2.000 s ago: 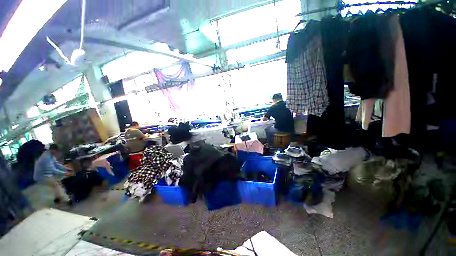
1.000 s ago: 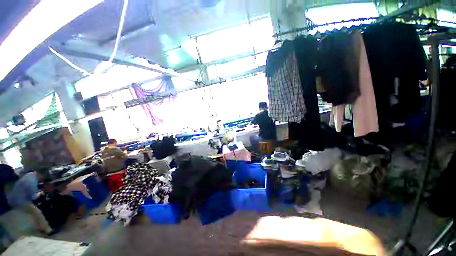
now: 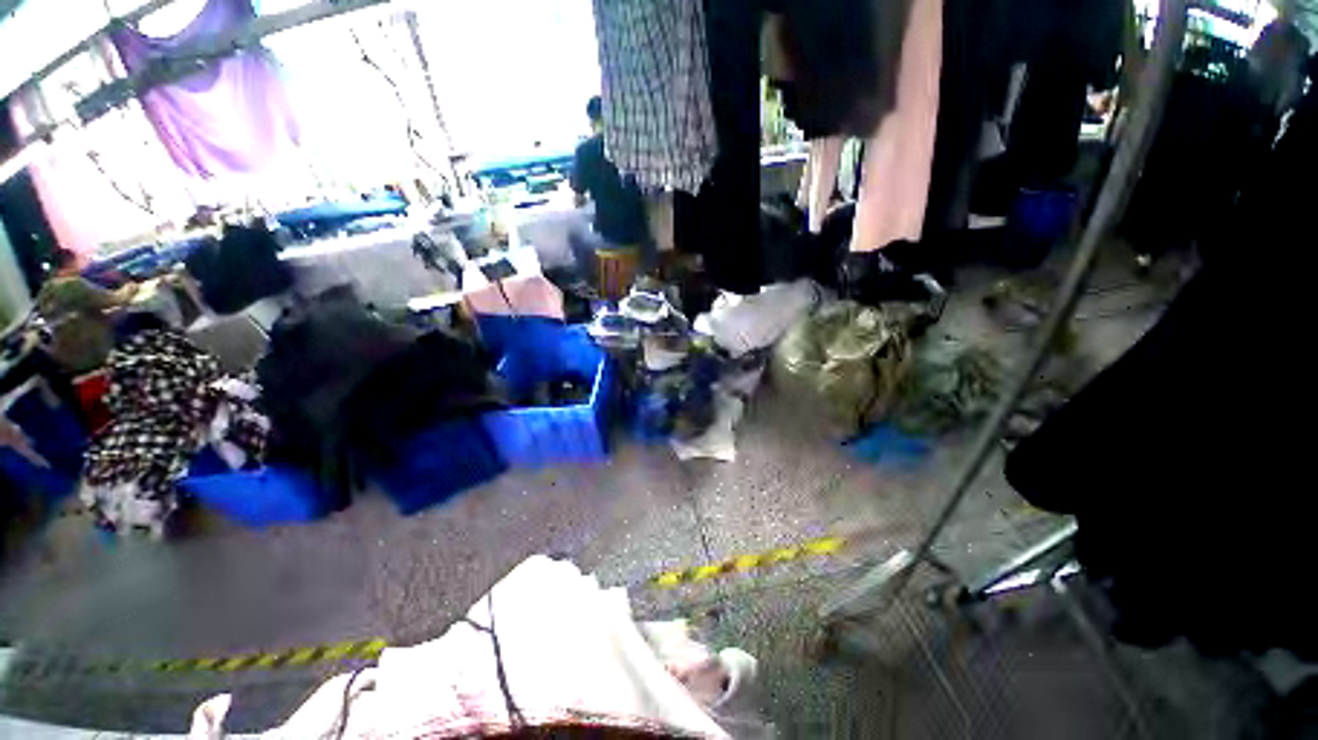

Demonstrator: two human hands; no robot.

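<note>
A pale pink garment (image 3: pixel 542 651), nearly white in the glare, rises into the bottom middle of the view and is cut off by the lower edge. Thin dark lines, perhaps cord or piping, run down it. A dark reddish-brown edge shows at the very bottom. A small blurred pinkish shape is at the garment's right side; I cannot tell whether it is part of my right hand or cloth. My left hand is not visible.
Blue bins (image 3: pixel 557 419) with dark cloth (image 3: pixel 362 376) and a checked heap (image 3: pixel 166 405) stand beyond a floor with yellow-black tape (image 3: pixel 744 561). A clothes rail's slanted pole (image 3: pixel 1062 311) and a large black garment (image 3: pixel 1200 448) are at right. A person (image 3: pixel 607 188) sits by the windows.
The view has tilted down and turned right. The bins and hanging clothes have shifted up and left. The blurred pale orange shape at bottom right is gone, and the pink garment shows at bottom middle.
</note>
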